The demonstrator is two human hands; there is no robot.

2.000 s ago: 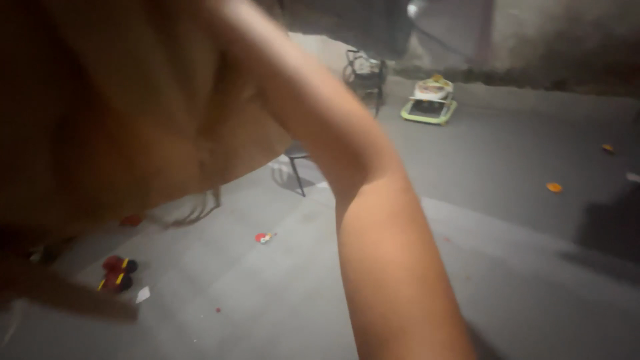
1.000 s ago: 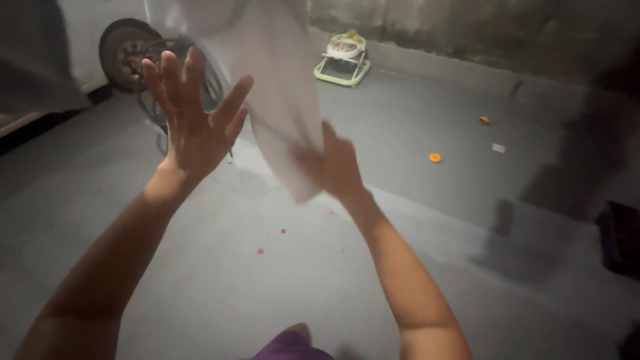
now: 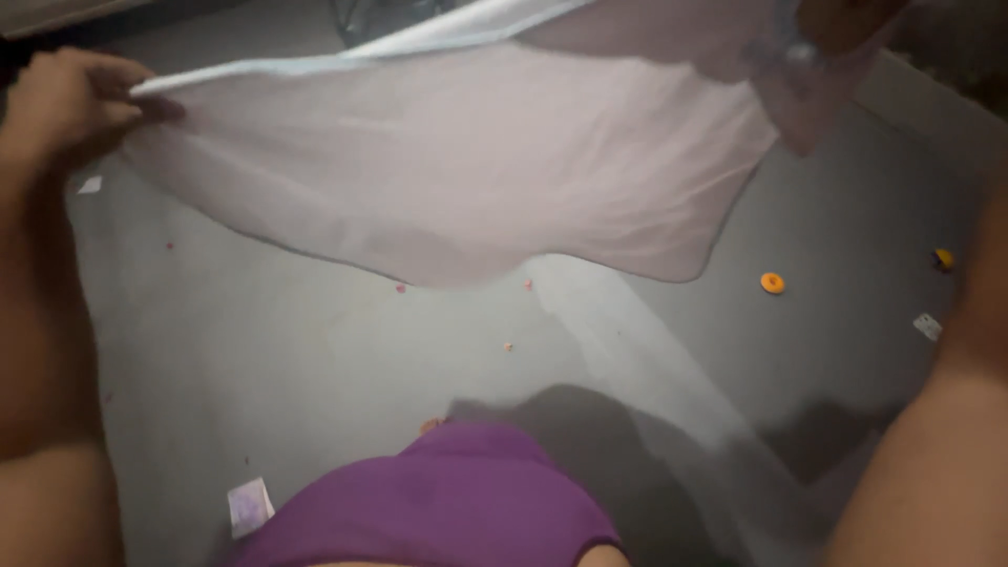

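A pale pink piece of cloth (image 3: 472,157) hangs spread out across the upper part of the head view, with a whitish upper edge. At the upper left, my left hand (image 3: 75,102) pinches one corner of it between thumb and fingers. Toward the upper right, my right hand (image 3: 846,27) is dark and blurred beside the cloth's other end, where the fabric bunches and drops in a fold; its fingers are hard to make out. The lower edge of the cloth hangs in a wavy line above the grey floor.
On the grey floor (image 3: 299,378) lie an orange disc (image 3: 772,283), a small yellow and dark object (image 3: 943,260), a white card-like piece (image 3: 928,326), a folded paper (image 3: 250,507), a white scrap (image 3: 90,185) and several tiny bits. Dark metal legs show at the top.
One second ago my left hand was raised with spread fingers and the cloth hung narrow by my right hand. Now my left hand grips a corner and the cloth is spread wide. The view has tilted down.
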